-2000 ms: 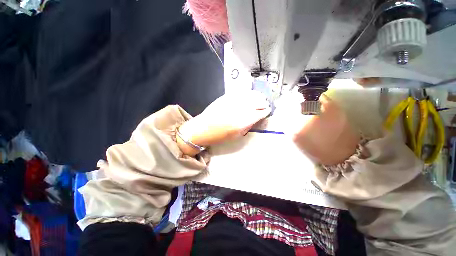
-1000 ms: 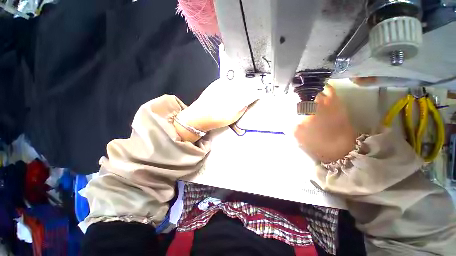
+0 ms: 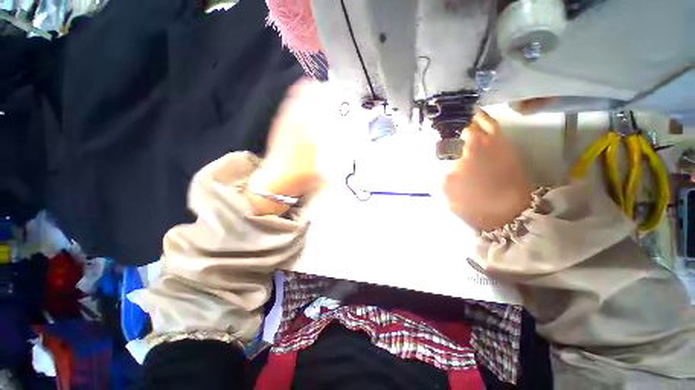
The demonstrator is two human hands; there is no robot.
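Note:
The white sewing machine head (image 3: 396, 38) fills the top. Its needle area is washed out by glare. My left hand (image 3: 293, 148) is blurred and overexposed, left of the needle area, at the edge of the black fabric (image 3: 175, 107); its fingers are not clear. My right hand (image 3: 488, 179) is right of the needle area, beside the ribbed tension knob (image 3: 449, 148). Its fingers are bent, and whether they hold anything is hidden. A thin dark line with a hooked left end (image 3: 396, 193) shows on the white table between my hands.
Yellow-handled scissors (image 3: 625, 179) are at the right, with a dark phone-like rectangle (image 3: 686, 221) beyond. A pink tuft (image 3: 296, 29) hangs at the head's left. A blue bin (image 3: 134, 305) and mixed scraps (image 3: 65, 278) are at the lower left. Ruler marks (image 3: 482, 280) lie near the table's front edge.
My left hand has moved left, away from the needle area, uncovering the dark line's hooked end. My right hand has stayed near the knob. The whole view has shifted slightly.

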